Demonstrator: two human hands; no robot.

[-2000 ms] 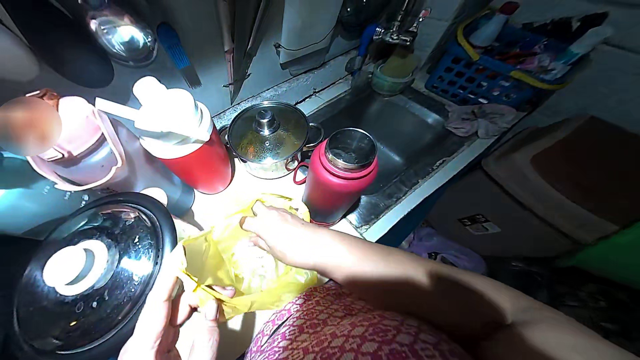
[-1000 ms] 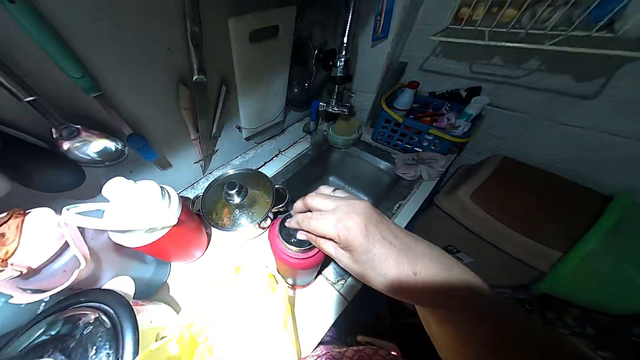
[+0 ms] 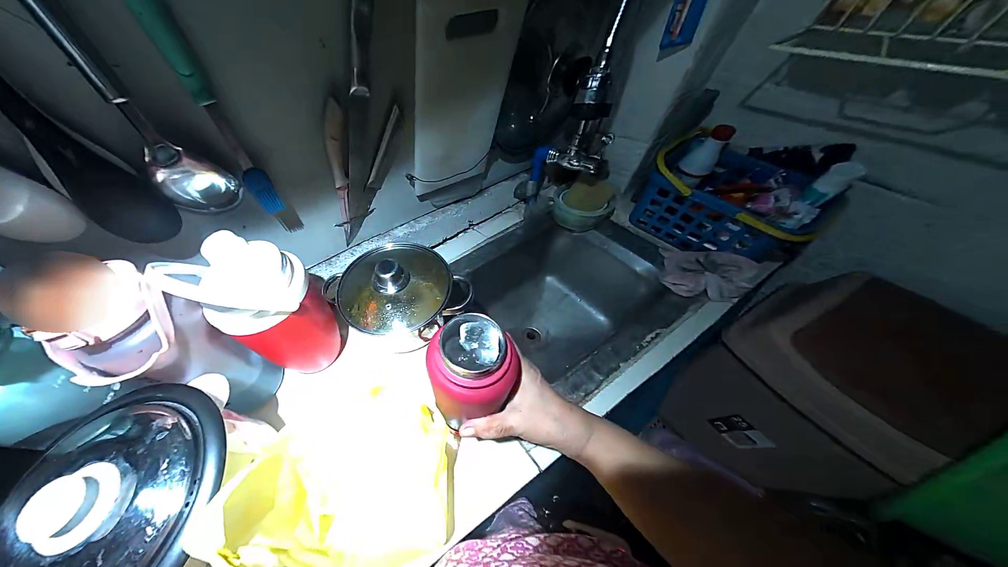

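My right hand (image 3: pixel 531 413) is wrapped around the lower side of a pink insulated bottle (image 3: pixel 472 382), which has ice showing in its open-looking round top. The bottle is upright, between the counter's front edge and a small pot with a glass lid (image 3: pixel 386 295). To its left, a yellow plastic bag (image 3: pixel 291 504) lies in strong glare, its contents washed out. My left hand is not visible. Behind the bag, near the pot, a red jug with a white lid (image 3: pixel 291 335) leans in view.
A steel sink (image 3: pixel 559 291) is right of the pot. A blue basket (image 3: pixel 701 213) of bottles and packets stands beyond it. A black-rimmed glass lid (image 3: pixel 118 472) is at lower left, with utensils and a white cutting board (image 3: pixel 465 94) along the wall. A lidded bin (image 3: pixel 819 378) stands right.
My right hand has gone from the yellow bag to the pink bottle's top, then down to its side. My left hand, at the bag two seconds ago, is out of view.
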